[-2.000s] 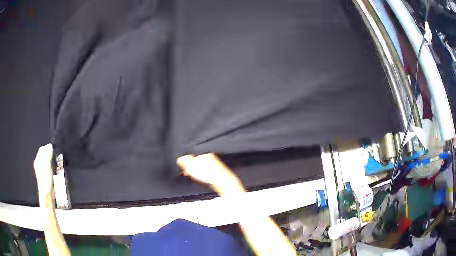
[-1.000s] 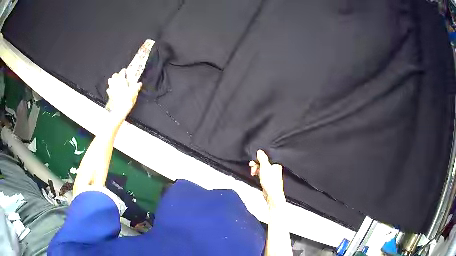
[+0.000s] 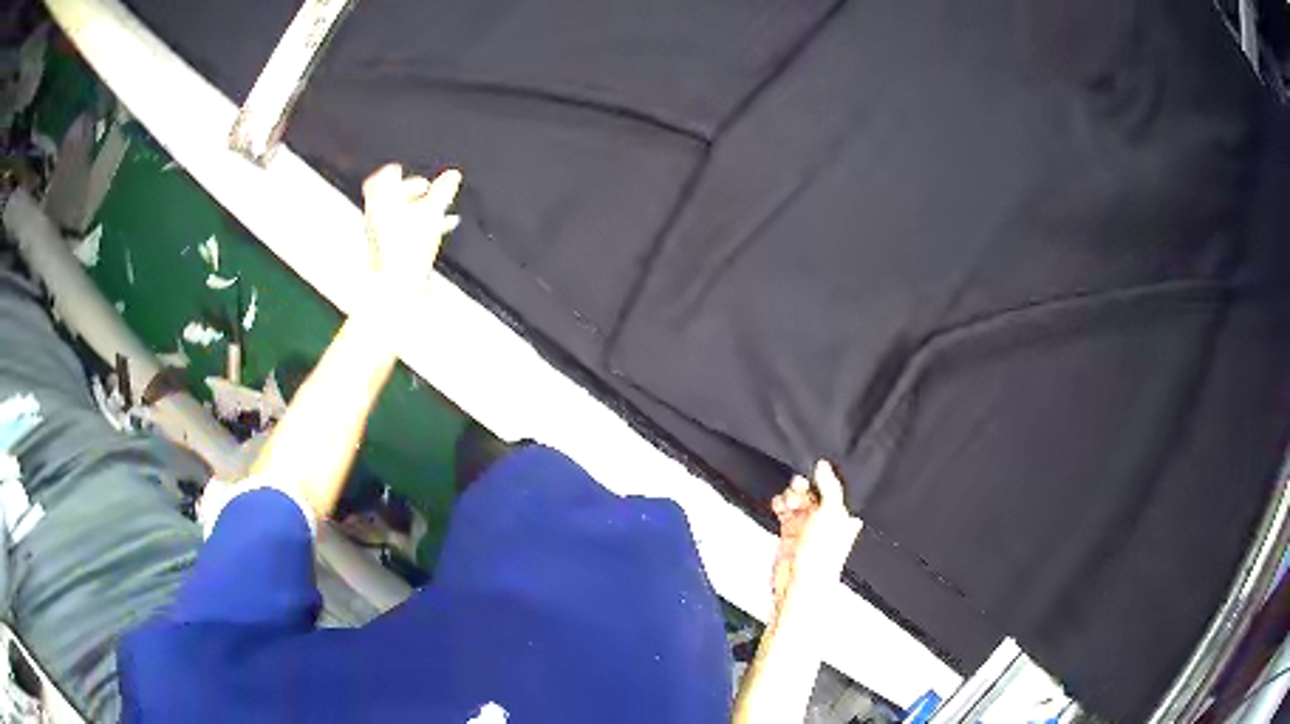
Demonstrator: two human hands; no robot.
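Black fabric [image 3: 920, 212] covers the table, with folds and creases running across it. Its edge lies along the pale table border [image 3: 566, 410]. A narrow pale cloth weight [image 3: 290, 78] lies on the fabric at the upper left, its end at the border. My left hand [image 3: 409, 224] is empty with fingers apart, over the fabric edge just right of the weight. My right hand [image 3: 818, 521] pinches the fabric edge between thumb and fingers at the lower centre right, and creases spread from there.
Part of the end-cutter track [image 3: 997, 686] shows at the bottom right, beside curved metal rollers [image 3: 1231, 622]. Green floor [image 3: 269, 304] with scraps and a long pale roll [image 3: 71, 276] lie left of the table. Grey cloth [image 3: 71, 495] is at the far left.
My left hand has let go of the pale weight, which now lies at the near edge, and has moved right along the edge. My right hand still holds the fabric edge.
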